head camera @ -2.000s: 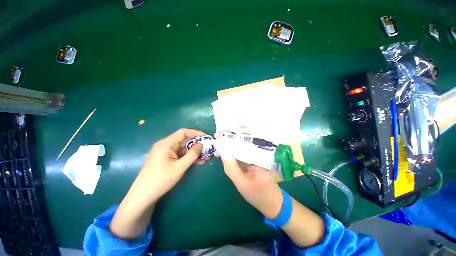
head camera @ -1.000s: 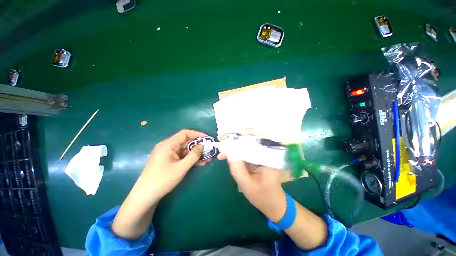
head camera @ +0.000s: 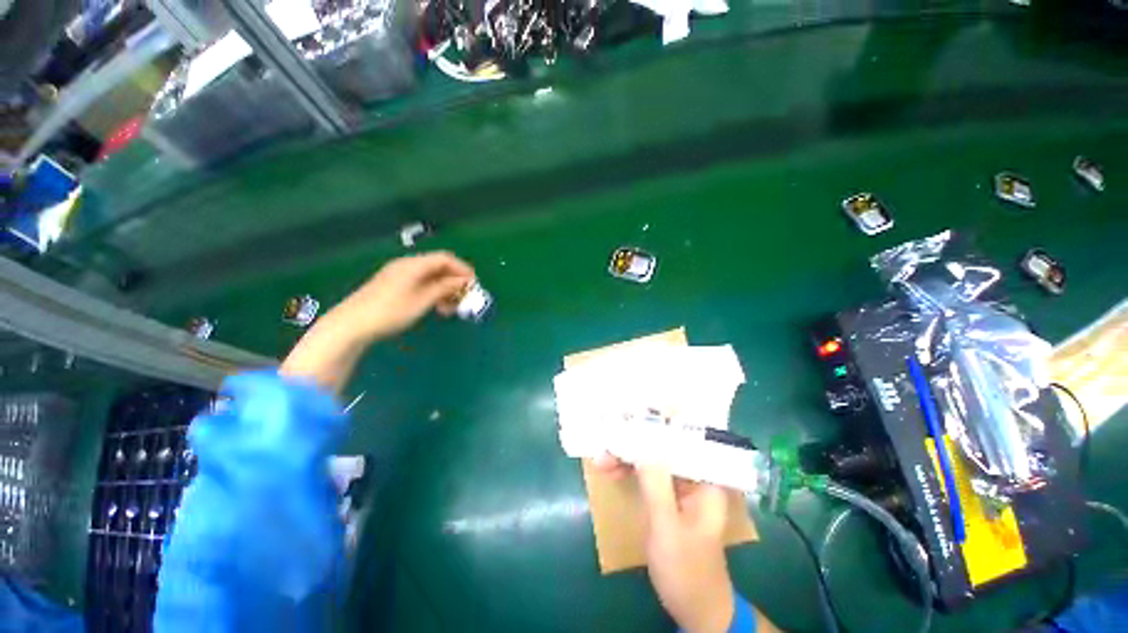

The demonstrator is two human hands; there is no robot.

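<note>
My left hand [head camera: 408,294] is stretched forward over the green bench, its fingertips on a small watch housing [head camera: 474,302] with a silvery rim. Whether the housing touches the bench is not clear. My right hand [head camera: 687,532] holds the white dispensing syringe [head camera: 680,450] over the white paper [head camera: 643,381] and the tan cardboard [head camera: 619,539]. The syringe's green cap [head camera: 784,472] points right, with a clear hose [head camera: 901,532] running from it.
The black controller [head camera: 884,408] with a plastic bag [head camera: 977,383] and blue pen [head camera: 936,445] stands at right. More housings [head camera: 633,263] lie spaced across the bench. A metal rail [head camera: 124,324] and black tray [head camera: 130,464] are at left; bins [head camera: 359,56] lie beyond.
The view has shifted forward and left. My left hand has moved away from the syringe tip, out over the bench with the housing. My right hand still holds the syringe.
</note>
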